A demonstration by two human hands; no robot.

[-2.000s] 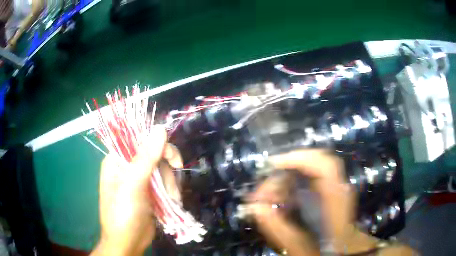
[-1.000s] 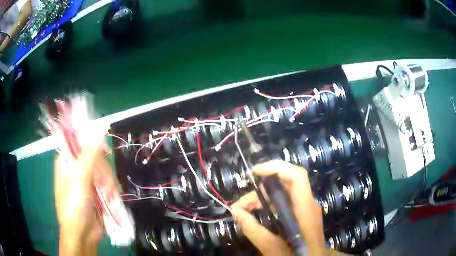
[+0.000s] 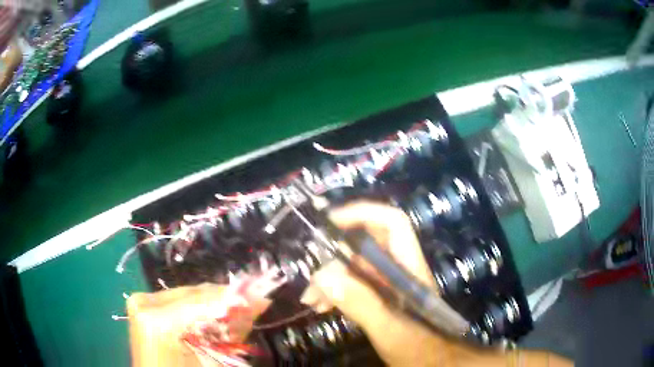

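My left hand (image 3: pixel 183 319) is at the bottom left over the tray's near-left part, blurred, closed around a bundle of red and white lead wires (image 3: pixel 247 294). My right hand (image 3: pixel 380 279) holds the soldering iron (image 3: pixel 391 265) like a pen, its tip end pointing up-left at the back row of round parts. The black tray (image 3: pixel 287 154) holds rows of round parts (image 3: pixel 444 204) standing on edge. Red and white wires (image 3: pixel 351 151) lie across the back row, and some hang over the tray's left edge. Whether the tip touches a terminal cannot be told.
A white soldering stand (image 3: pixel 548 179) with a solder spool (image 3: pixel 556 93) above it is right of the tray. Beyond the white edge (image 3: pixel 93 226) runs a green surface (image 3: pixel 237 93) with dark round objects (image 3: pixel 145 63). A blue-edged container of small parts is at top left.
My left hand with the wire bundle has moved right and down, over the tray beside my right hand. The iron has stayed near the back row. The view has shifted.
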